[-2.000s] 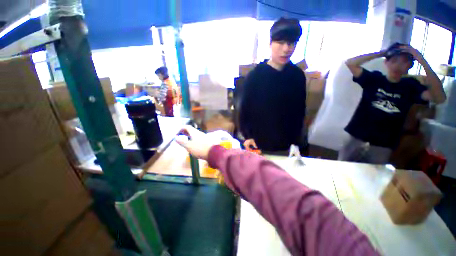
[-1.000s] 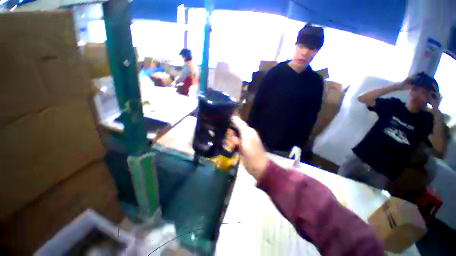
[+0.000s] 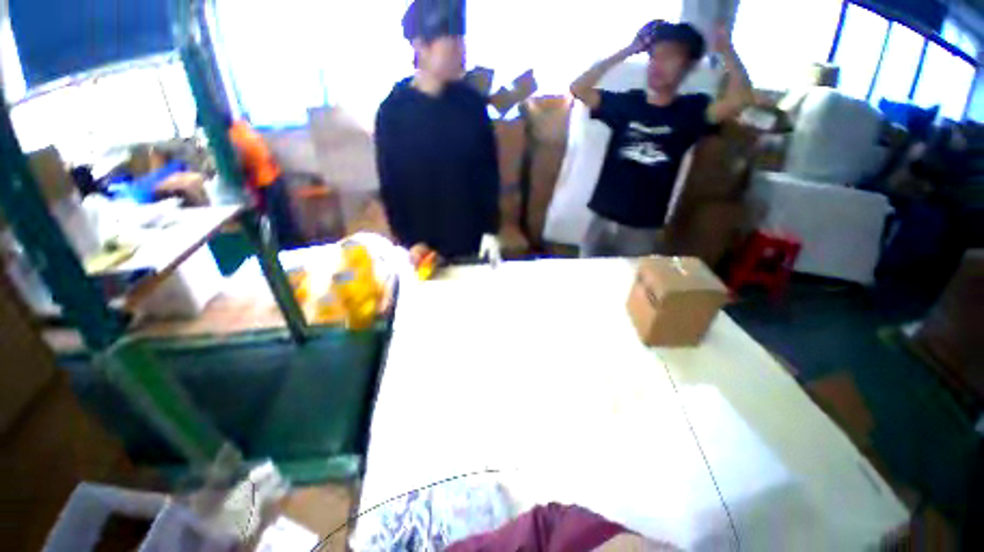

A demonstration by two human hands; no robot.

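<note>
A maroon sleeve of mine shows at the bottom edge. A small strip like skin lies beside it, cut off by the edge; I cannot tell which arm it is. Neither of my hands shows clearly. A crinkled grey-white bundle (image 3: 437,518) lies at the table's near edge, left of the sleeve. A closed small brown carton (image 3: 677,302) stands on the far right part of the pale table (image 3: 518,367). A whitish, see-through sheet (image 3: 734,464) lies at the table's near right. The black mug is not in view.
Two people stand behind the table; one has an orange-yellow tool (image 3: 426,262) at hand. Green posts and a dark green conveyor (image 3: 313,404) are at left, yellow items (image 3: 354,289) beyond. A white open bin (image 3: 103,518) is at lower left, a red stool (image 3: 766,259) at right.
My right hand held the black mug above the conveyor one second ago; hand and mug have left the view. The camera has turned right, and the near table edge with the bundle now shows.
</note>
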